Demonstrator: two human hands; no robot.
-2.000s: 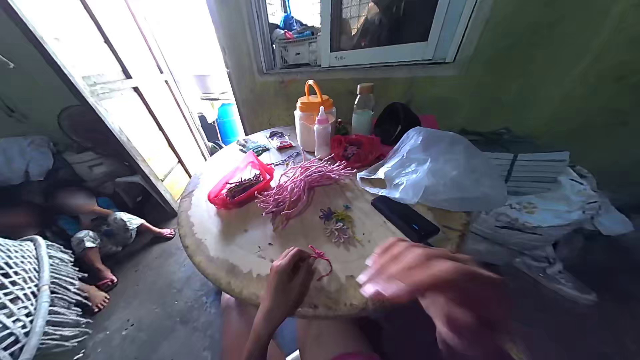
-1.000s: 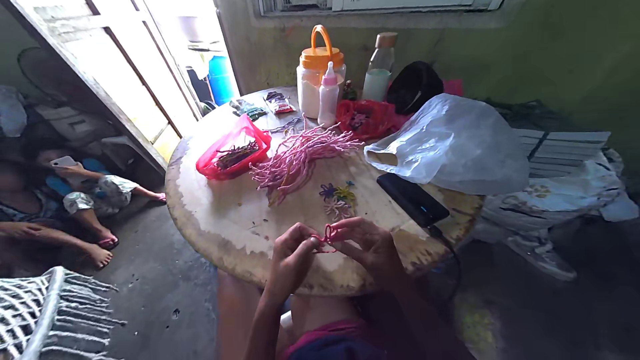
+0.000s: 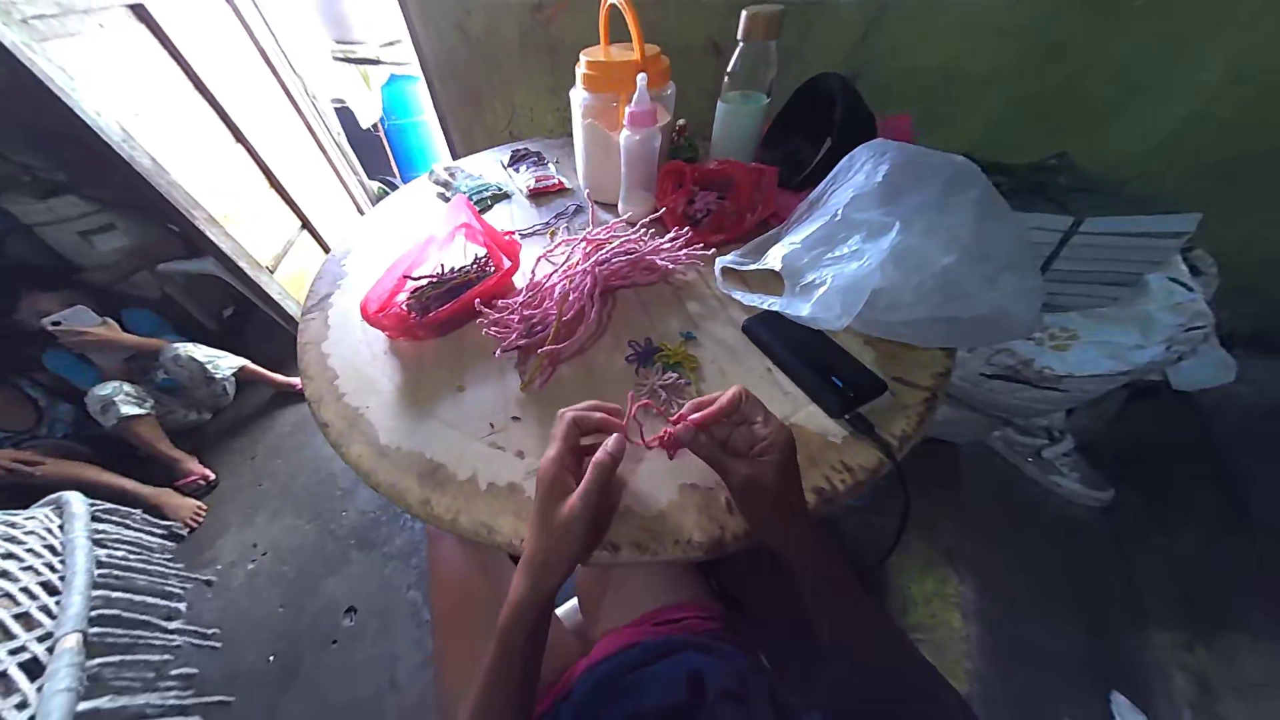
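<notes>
Between my two hands, over the near edge of the round table, is a small looped piece of pink cord [image 3: 668,438]. My left hand [image 3: 582,475] pinches one side of its loop between thumb and fingertips. The knotted part and a strand are pinched by my right hand [image 3: 742,450]. Just beyond my fingers lie small flower shapes: a pale pink one [image 3: 660,388], a yellow one [image 3: 677,360] and a dark purple one [image 3: 641,353]. A spread bundle of pink twisted cords [image 3: 590,285] lies farther back, beside a red plastic bag [image 3: 440,290] with dark cords in it.
A black phone [image 3: 815,365] with a cable lies at right, near a clear plastic bag [image 3: 890,250]. Behind stand an orange-lidded jar [image 3: 600,130], a baby bottle [image 3: 639,160], a glass bottle [image 3: 742,110] and another red bag [image 3: 715,200]. People [image 3: 150,400] sit on the floor at left.
Two seconds ago my right hand was raised and blurred, apart from the cord; it now grips the cord opposite my left hand. The pink loop shows wider than one second ago.
</notes>
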